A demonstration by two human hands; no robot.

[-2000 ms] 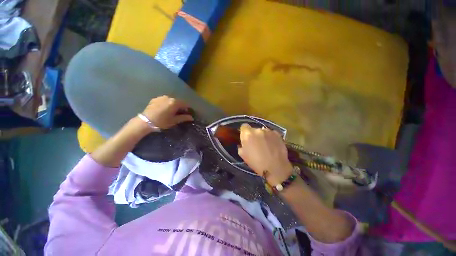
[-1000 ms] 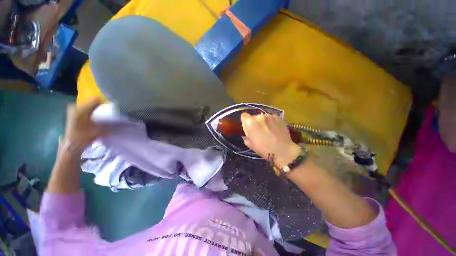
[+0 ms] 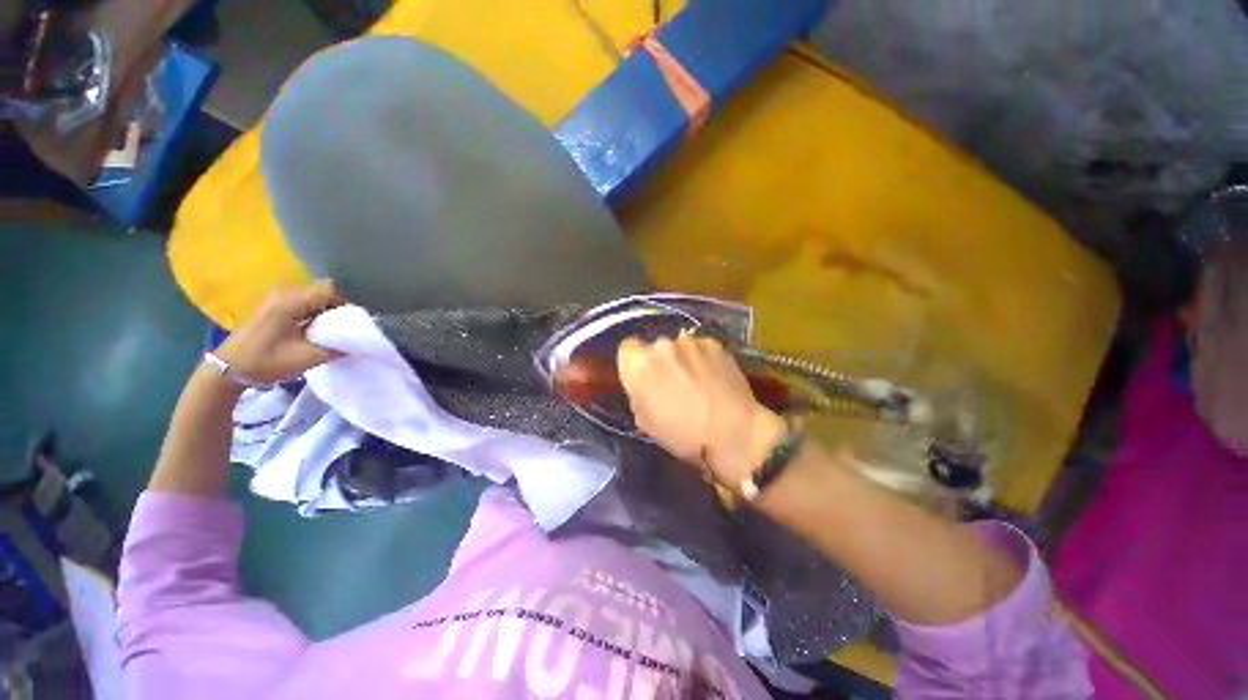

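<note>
The grey padded sleeve board (image 3: 424, 178) lies across the middle, its rounded end at the upper left. A dark speckled garment piece (image 3: 479, 358) lies over it, joined to a white garment piece (image 3: 411, 417) that bunches and hangs on the near side. My left hand (image 3: 285, 335) grips the cloth's left edge, where white and dark meet. My right hand (image 3: 698, 404) is closed on the handle of the steam iron (image 3: 591, 350). The iron stands on the dark cloth with its tip to the left. Its soleplate underside is hidden.
The table's yellow cover (image 3: 931, 233) lies beneath and beyond the board. A blue bar (image 3: 684, 82) with an orange tie crosses it. The wrapped hose (image 3: 849, 394) runs right from the iron. A person (image 3: 1218, 328) is at the right edge beside bright pink cloth (image 3: 1150, 533).
My left hand has moved from the board to the cloth's left edge. The white cloth is pulled out to the left. The iron sits slightly further left than one second ago.
</note>
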